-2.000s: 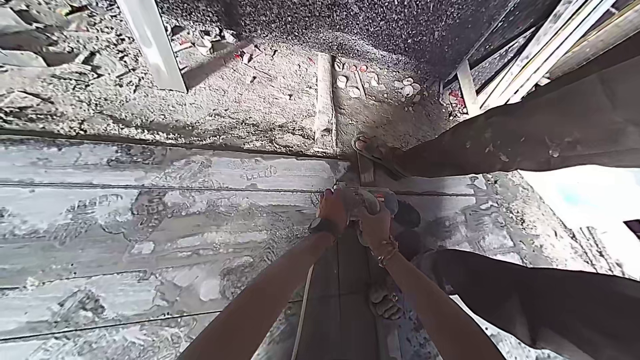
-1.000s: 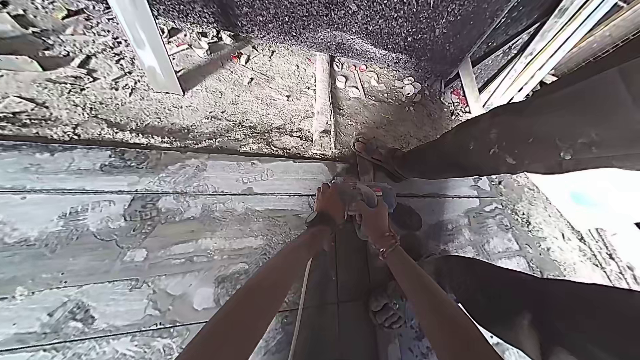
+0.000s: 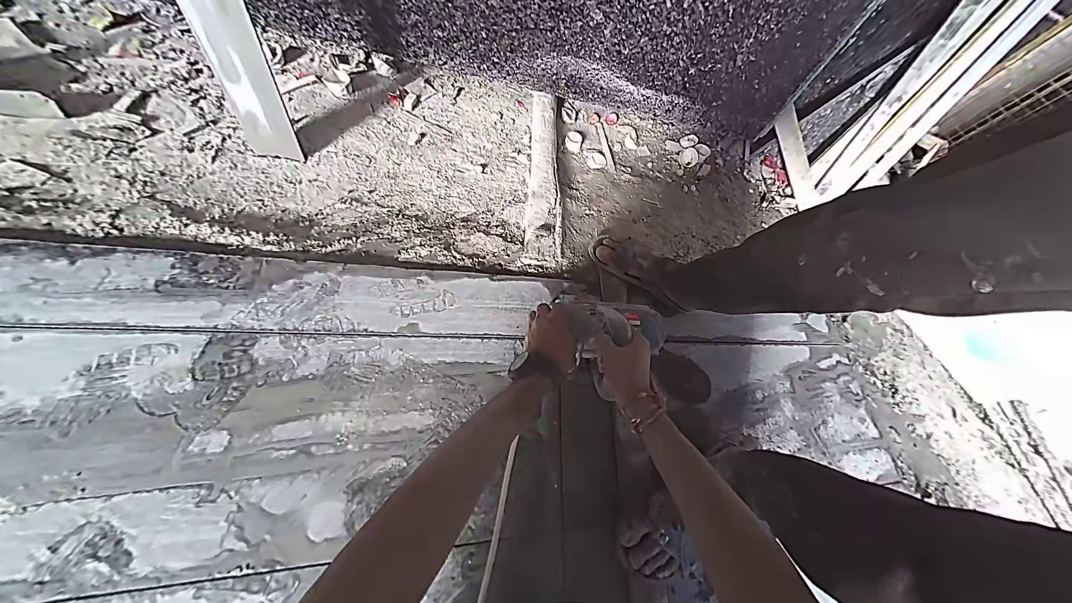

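Observation:
A handheld power tool (image 3: 595, 322), grey with a blue and red part, rests low over the wet, grey-smeared floor slabs (image 3: 402, 377). My left hand (image 3: 550, 337), with a dark watch at the wrist, grips its left side. On its right side, my right hand (image 3: 624, 360) is closed around the body, a bracelet at that wrist. A pale cord (image 3: 501, 511) runs down beside my left forearm. Beneath the hands lies a dark board or slab strip (image 3: 586, 469). The tool's working end is hidden by the hands.
Another person's sandalled foot (image 3: 632, 260) and dark-trousered leg (image 3: 837, 251) stand close to the tool on the right. A bare foot (image 3: 649, 548) shows below. Rough sandy ground with rubble, a wooden strip (image 3: 543, 180), a metal profile (image 3: 243, 79) and a speckled stone slab (image 3: 536, 42) lie beyond.
Both hands keep hold of the tool; it has shifted slightly toward the left since two seconds ago.

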